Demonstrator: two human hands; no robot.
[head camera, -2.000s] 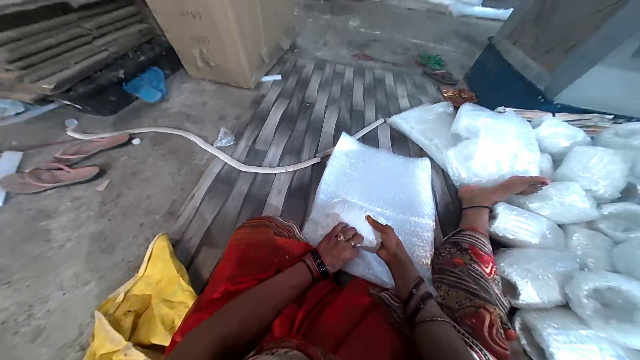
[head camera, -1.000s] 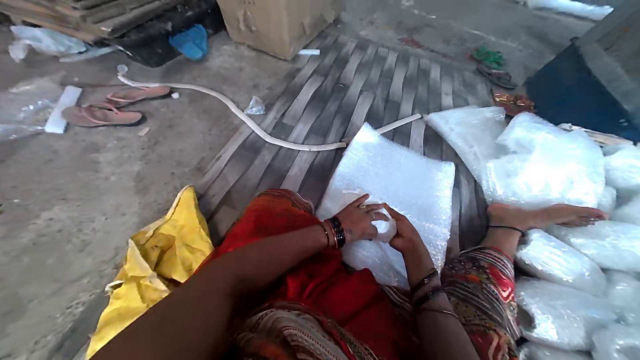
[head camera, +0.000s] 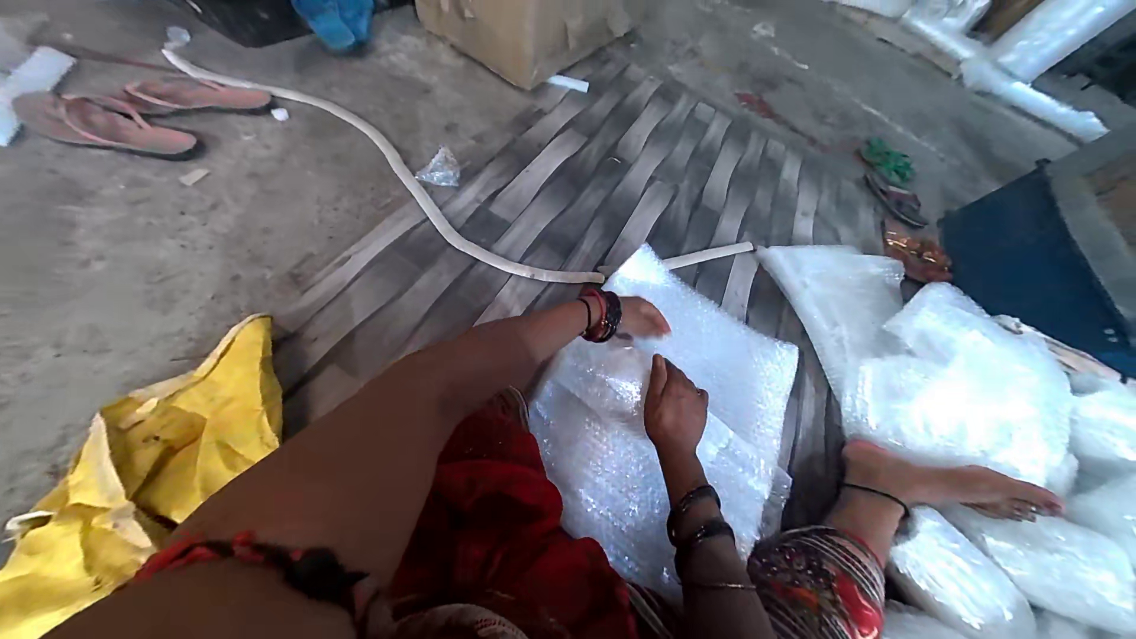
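A sheet of clear bubble wrap (head camera: 710, 328) lies over my lap and the mat, with a small bubble-wrapped bundle (head camera: 612, 377) on it. My left hand (head camera: 645, 318) reaches across the far side of the bundle, palm down; its fingertips are blurred and partly hidden. At the bundle's right side is my right hand (head camera: 676, 404), fingers curled against the wrap and thumb pointing up. What the bundle contains cannot be made out. Stacked flat pieces of bubble wrap (head camera: 825, 293) lie to the right, beside several wrapped bundles (head camera: 958, 568).
A pale flexible strip (head camera: 399, 164) curves over the floor and the grey patterned mat (head camera: 621, 169). A yellow woven sack (head camera: 177, 444) lies at left, pink flip-flops (head camera: 115, 124) at upper left. Behind stand a cardboard box (head camera: 524, 35) and, at right, a dark blue container (head camera: 1021, 257).
My hands were close together around a small white item; now my left hand is farther forward, apart from the right, and the wrapped bundle shows between them.
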